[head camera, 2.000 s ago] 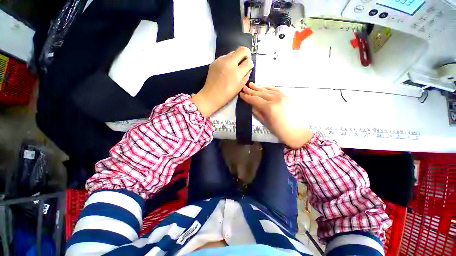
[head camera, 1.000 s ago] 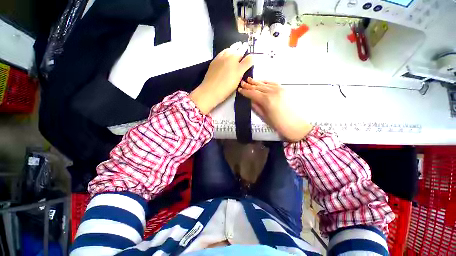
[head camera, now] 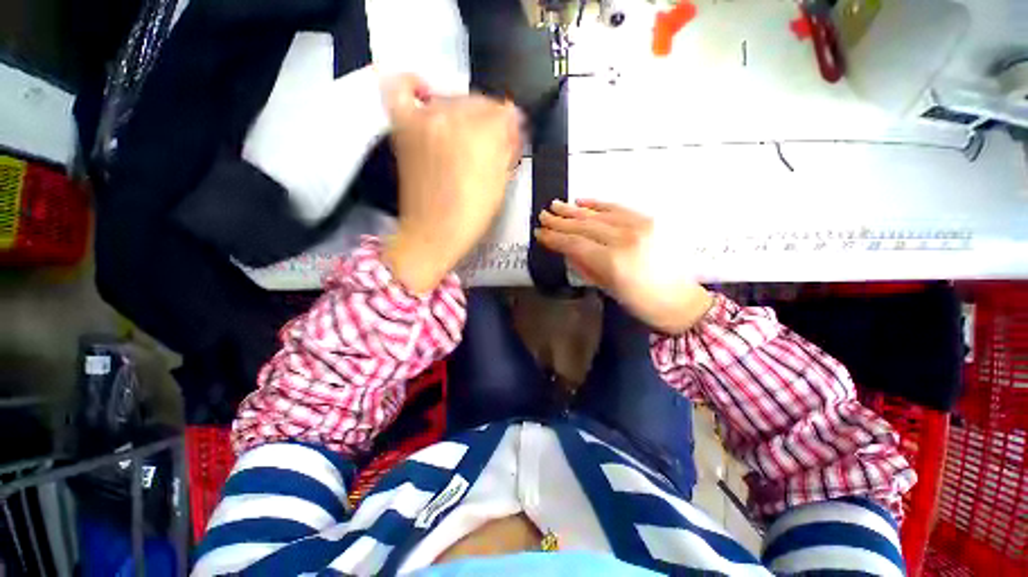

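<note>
A narrow black strip (head camera: 550, 169) runs from just below the presser foot (head camera: 560, 47) to the table's front edge. My right hand (head camera: 614, 254) lies flat, its fingertips on the strip's right side near that edge. My left hand (head camera: 451, 158) is blurred, raised left of the strip with its fingers curled. It is over or against the wide black fabric (head camera: 242, 209); whether it grips the fabric is hidden. That fabric spreads across the left of the table and hangs off it. The machine head is mostly cut off at the top.
The white table (head camera: 721, 203) has scale marks along its front edge. An orange-red tab (head camera: 673, 25) and red-handled snips (head camera: 826, 47) lie right of the needle. A loose dark thread (head camera: 782, 156) lies there too. Red baskets (head camera: 998, 417) stand below the table.
My left hand has left the strip near the needle and moved left. My right hand is a little lower along the strip. The view has shifted, so less of the machine shows.
</note>
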